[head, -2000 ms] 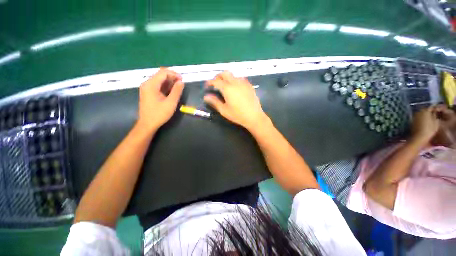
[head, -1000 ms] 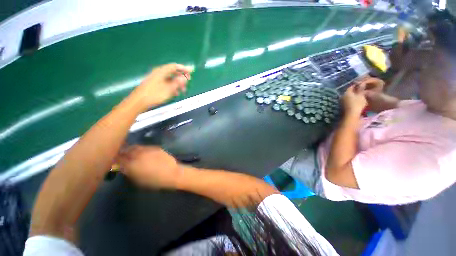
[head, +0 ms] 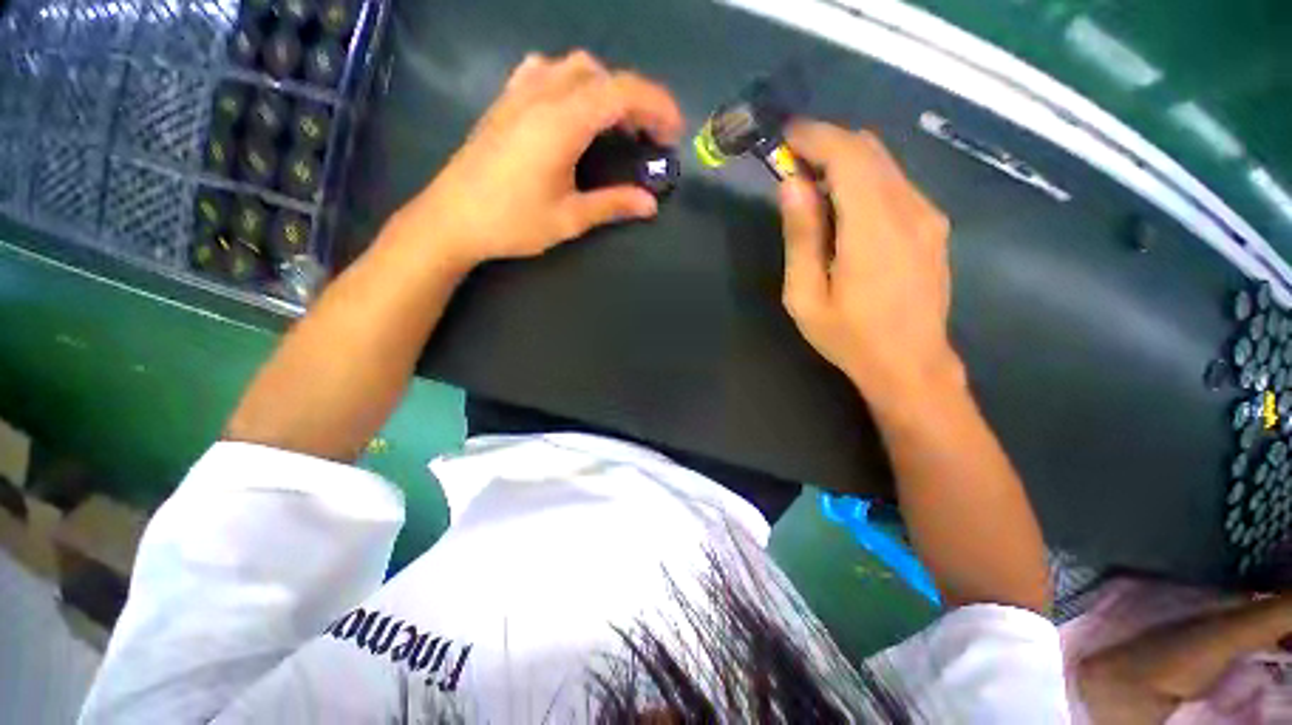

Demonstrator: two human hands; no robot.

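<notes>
My left hand (head: pixel 531 163) holds a round black part (head: pixel 653 172) between thumb and fingers, its face with a small white mark turned to the right. My right hand (head: pixel 871 234) grips a small two-faced mallet (head: pixel 747 125) by its handle. The mallet has a black head with a yellow-green face pointing left toward the part, a short gap away from it. A yellow section of its shaft shows beside my fingers. The rest of the grip is hidden in my hand.
A clear compartment tray (head: pixel 340 170) at upper left holds rows of black parts. A thin silver-and-black stick (head: pixel 995 156) lies near the pale rail (head: pixel 978 64). A single black piece (head: pixel 1143 234) stands right of it. Loose black parts (head: pixel 1258 467) crowd the right edge. A coworker's arm (head: pixel 1204 647) shows at lower right.
The view has swung back left, showing the tray again. My hands have come apart above the bench; the left now holds a black part and the right holds the mallet.
</notes>
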